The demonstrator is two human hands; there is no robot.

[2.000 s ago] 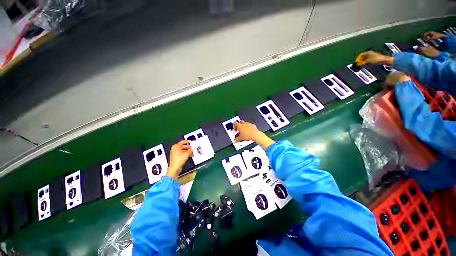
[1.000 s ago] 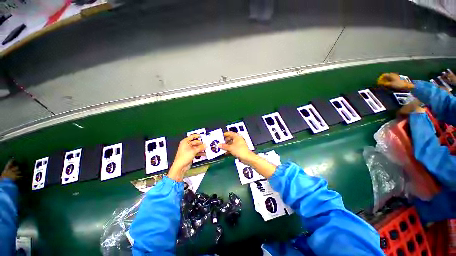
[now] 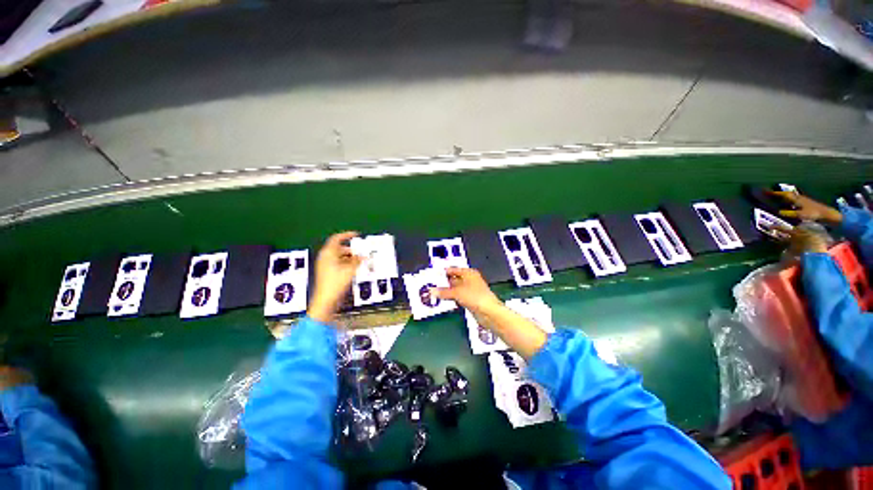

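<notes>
My left hand [image 3: 335, 274] is at the left edge of a white insert tray [image 3: 375, 285] on the belt, fingertips over its upper part; whether it grips something is unclear. My right hand [image 3: 463, 289] holds a white card with a dark round mark [image 3: 427, 295] by its right side, just below the insert tray to the right [image 3: 447, 253]. More white cards [image 3: 526, 397] lie in an overlapping pile under my right forearm. A heap of small black accessories [image 3: 393, 390] lies between my forearms, partly on clear plastic.
White inserts and black boxes [image 3: 251, 278] line the green belt [image 3: 383, 209] both ways. A clear poly bag [image 3: 228, 421] lies left. A neighbour's hands [image 3: 802, 207], red-orange trays [image 3: 763, 465] and plastic are right; another person's blue sleeve [image 3: 38, 435] is lower left.
My hands were together on a card; now they are apart, the left at the insert and the right lower with a card. The view has turned, and the row sits differently in the picture.
</notes>
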